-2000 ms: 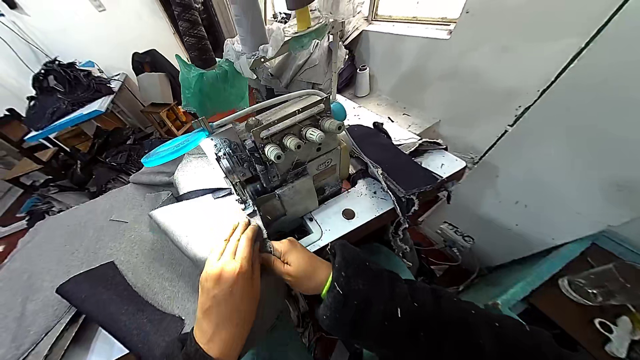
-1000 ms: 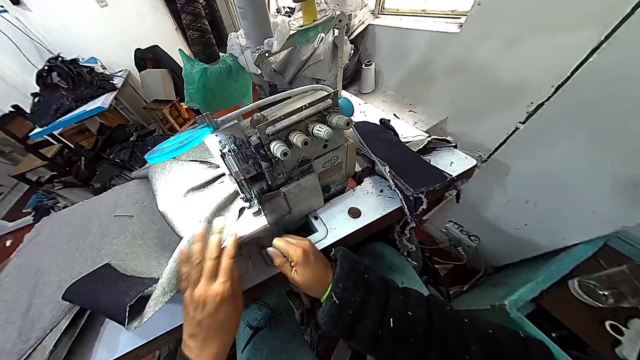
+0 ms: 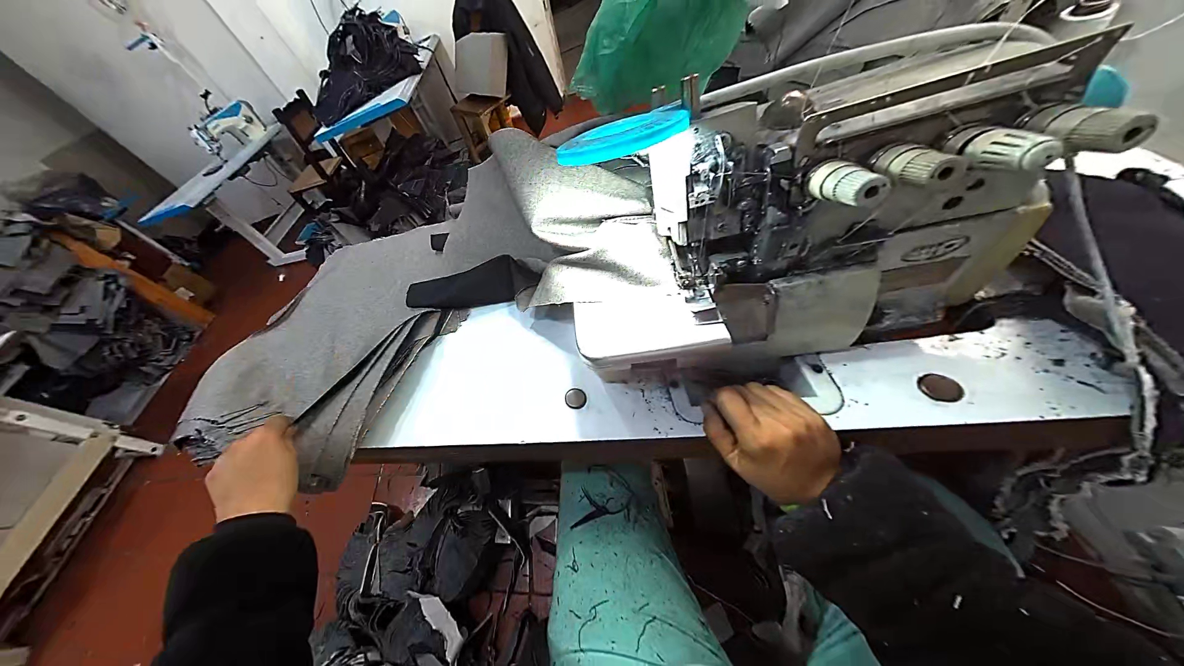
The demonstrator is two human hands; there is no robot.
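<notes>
An overlock sewing machine [image 3: 795, 250] stands on a white table [image 3: 518, 388], its tension dials facing me. Grey fabric [image 3: 592, 222] lies at its needle area, a black fabric piece [image 3: 467, 284] beside it. My left hand [image 3: 257, 470] grips the edge of a stack of grey fabric panels [image 3: 314, 342] hanging over the table's left front. My right hand [image 3: 775, 442] rests at the table's front edge below the machine, fingers curled; whether something small is inside is hidden.
A blue plastic disc [image 3: 624, 137] sits left of the needle head. Dark fabric and trimmings [image 3: 1128, 250] lie right of the machine. Fabric scraps [image 3: 416, 555] are heaped under the table. Another sewing machine [image 3: 231, 129] stands on a table at far left.
My left hand has moved from beside the machine's front leftward to the fabric stack. The grey fabric by the needle has shifted away from my hands. The view has swung left.
</notes>
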